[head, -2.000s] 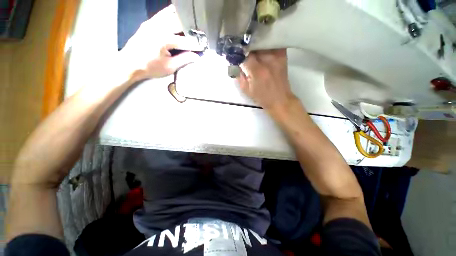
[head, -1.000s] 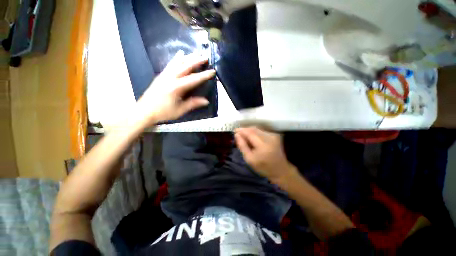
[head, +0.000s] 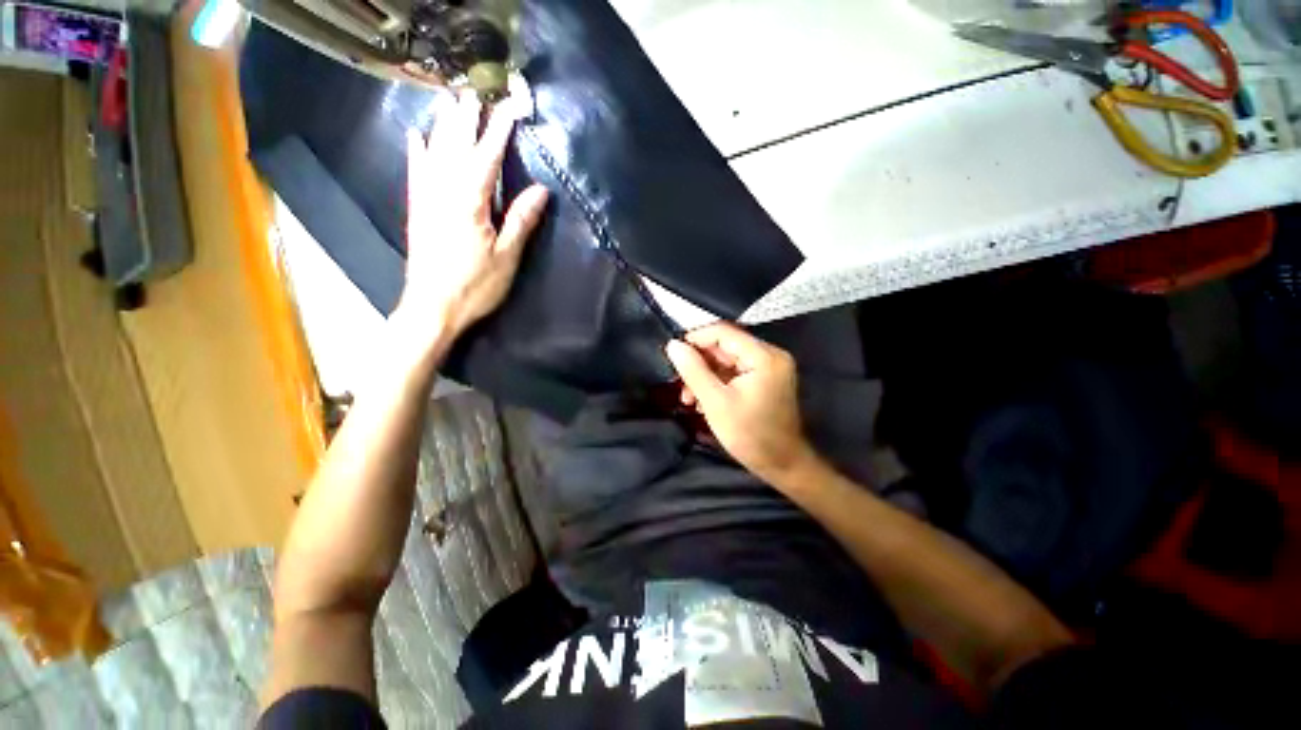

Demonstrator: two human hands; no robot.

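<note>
A glossy black panel [head: 642, 157] lies under the sewing machine head [head: 464, 43] and hangs over the table's front edge. A seam [head: 578, 200] runs down it from the needle area towards me, with a gap beside its lower end. My left hand [head: 464, 221] lies flat on the panel left of the seam, fingers spread, fingertips close to the presser foot area, which glare and the hand partly hide. My right hand [head: 742, 392] pinches the lower end of the seam between thumb and fingers at the table edge.
Scissors [head: 1106, 57] with orange-red and yellow handles lie on the white table [head: 885, 186] at the right. A grey tray [head: 143, 171] and a phone-like screen [head: 64, 36] lie on cardboard at the left. A grey quilted sheet [head: 442, 485] hangs below.
The view has turned and shifted. More black panel shows, now overhanging the table edge. My left hand is nearer the machine head, and my right hand has taken hold of the seam's lower end.
</note>
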